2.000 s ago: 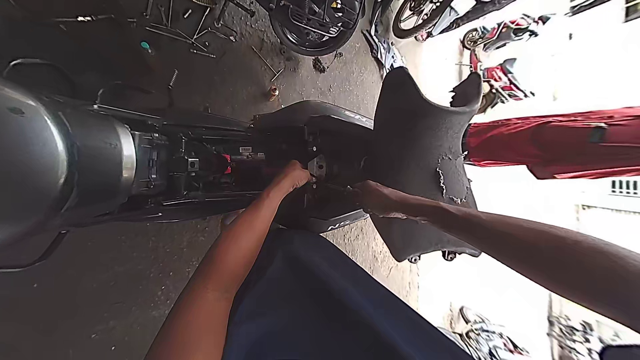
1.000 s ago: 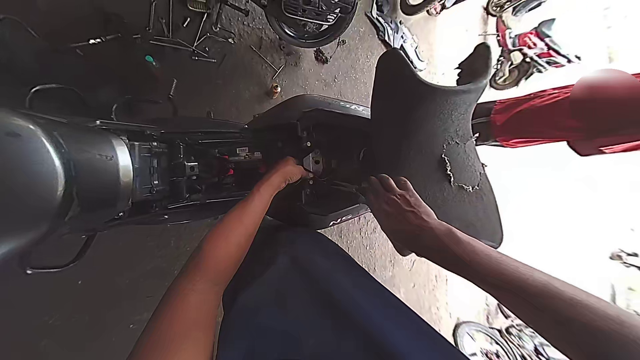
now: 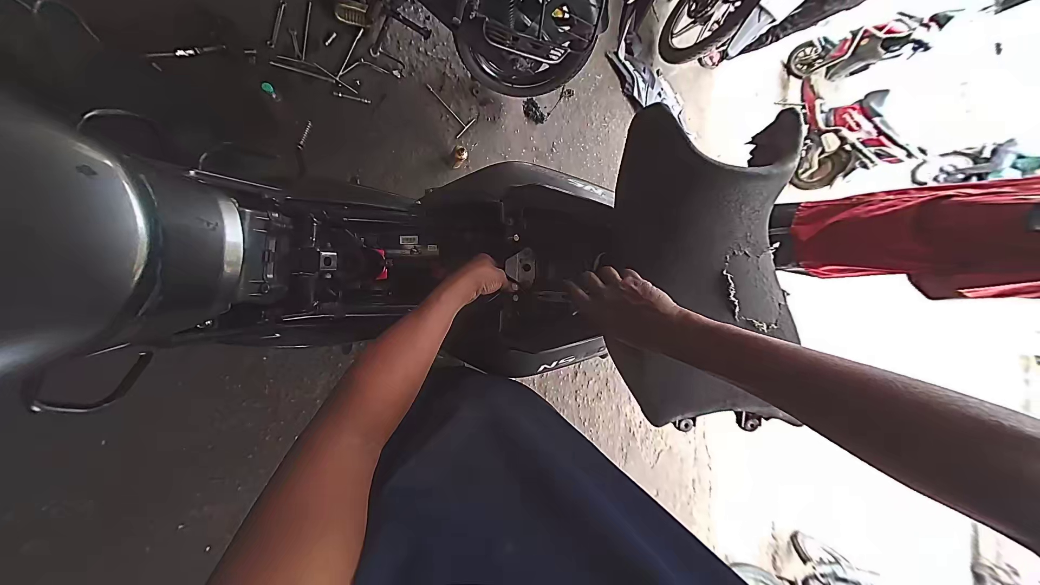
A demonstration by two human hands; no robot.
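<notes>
A motorcycle with its seat off its frame stretches across the view, its dark fuel tank [image 3: 73,227] at the left. My left hand [image 3: 479,279] is curled at a small metal bracket [image 3: 521,266] between the black tail panels [image 3: 528,191]; whether its fingers hold anything is hidden. My right hand [image 3: 621,305] lies with spread, bent fingers against the near edge of the torn black seat [image 3: 699,211], over the rear end of the tail. A red part [image 3: 381,264] shows in the frame left of my left hand.
Wrenches and other metal tools [image 3: 313,69] lie on the floor beyond the bike, near a coil spring [image 3: 305,135] and a small brass-coloured can [image 3: 460,156]. Another motorcycle's wheel [image 3: 528,49] stands at the top. A red cloth [image 3: 910,236] extends right of the seat. Parked motorcycles [image 3: 861,126] stand farther off.
My right hand, closed near the seat's edge two seconds ago, has its fingers spread now. My left hand remains at the bracket.
</notes>
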